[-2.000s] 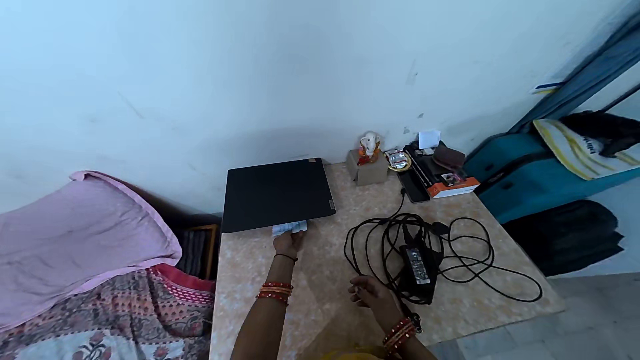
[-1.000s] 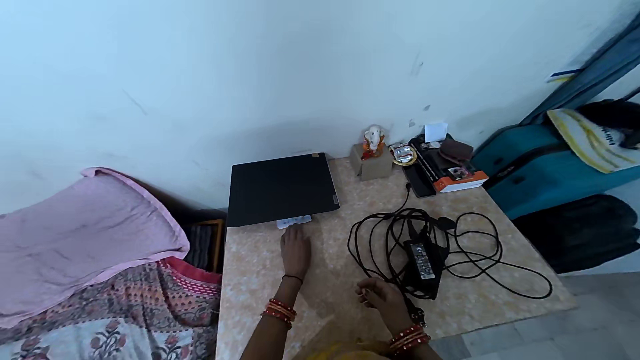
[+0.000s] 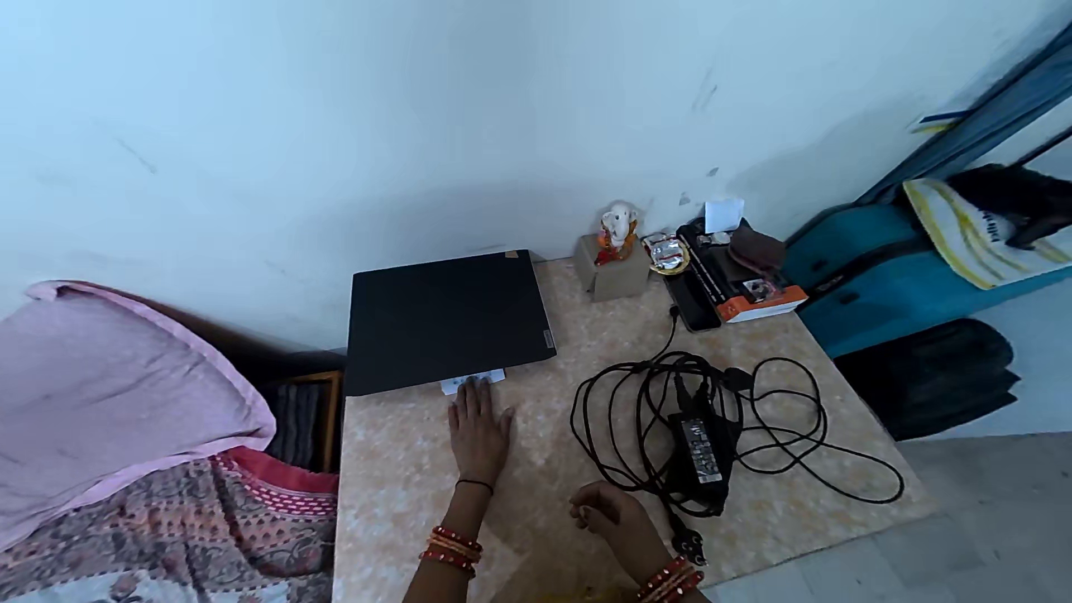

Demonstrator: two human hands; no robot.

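Observation:
A closed black laptop (image 3: 448, 322) lies at the back left of the table. From under its front edge sticks out a white paper (image 3: 474, 381) with print on it. My left hand (image 3: 481, 431) rests palm down on the table, its fingertips at the paper's front edge. Lower right, my right hand (image 3: 611, 519) is loosely curled with nothing seen in it, just left of a black power adapter (image 3: 702, 452) and its coiled cable (image 3: 586, 427). The plug (image 3: 688, 543) lies near my right wrist.
Along the wall stand a small figurine (image 3: 618, 226) on a cardboard box (image 3: 613, 275), a foil packet (image 3: 667, 251), a phone (image 3: 693, 300) and a stack of books (image 3: 762, 303). A teal suitcase (image 3: 879, 285) is beyond the table's right side, a bed with a pink cover (image 3: 126, 410) at left.
My left hand has gone from holding the paper at the laptop's front edge to lying flat, and less of the paper shows. My right hand stays beside the adapter.

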